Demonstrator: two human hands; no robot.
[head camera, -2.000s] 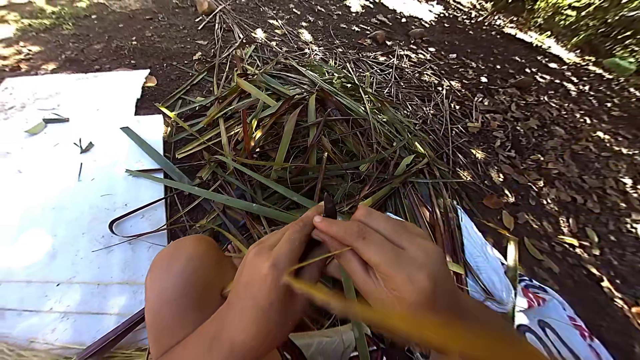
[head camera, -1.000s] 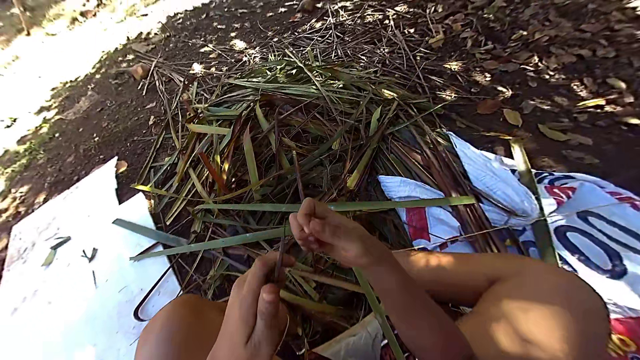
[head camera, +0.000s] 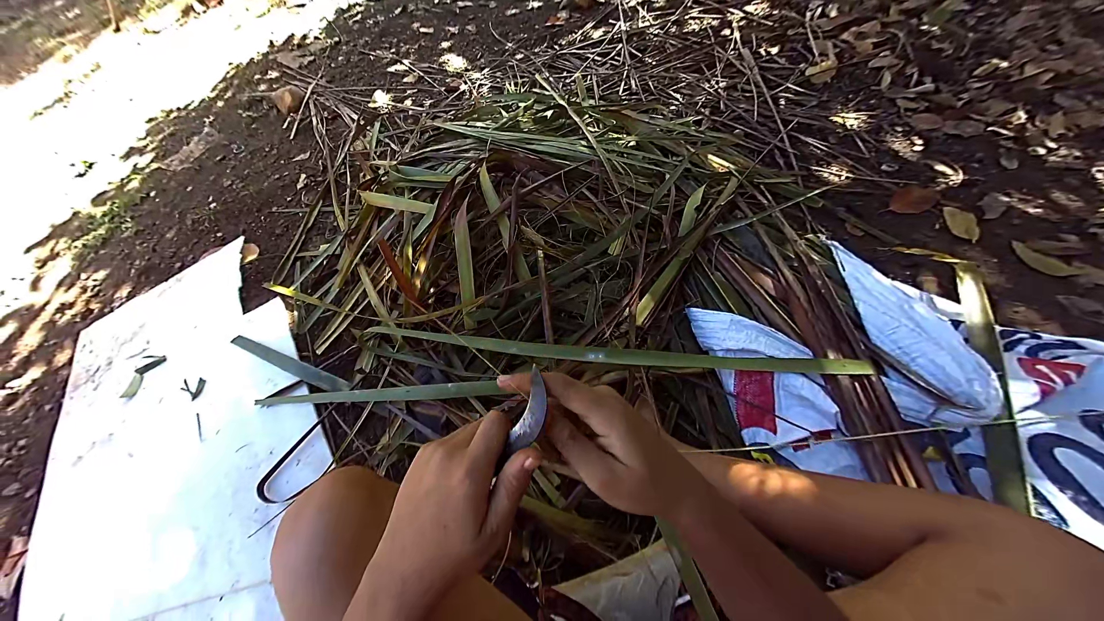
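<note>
My left hand (head camera: 461, 492) is closed around the lower end of a small curved metal blade (head camera: 530, 414), whose tip points up between my hands. My right hand (head camera: 608, 444) is just right of the blade, its fingertips pinching the end of a green leaf strip (head camera: 388, 394) that reaches out to the left. A longer green leaf strip (head camera: 621, 354) lies across the pile just beyond my hands. A thin pale fibre (head camera: 854, 437) stretches to the right from near my right forearm. The blade's handle is hidden by my fingers.
A large pile of cut long leaves (head camera: 552, 216) covers the ground ahead. White sheets (head camera: 155, 466) with leaf scraps lie at the left. A printed woven plastic sack (head camera: 776, 405) is at the right, partly under leaves. My bent knees flank my hands; dry leaves litter the dark soil.
One second ago my hands were apart, with a thin dark strip near them; now they are together at the curved blade. The long strip across the pile lies much as before.
</note>
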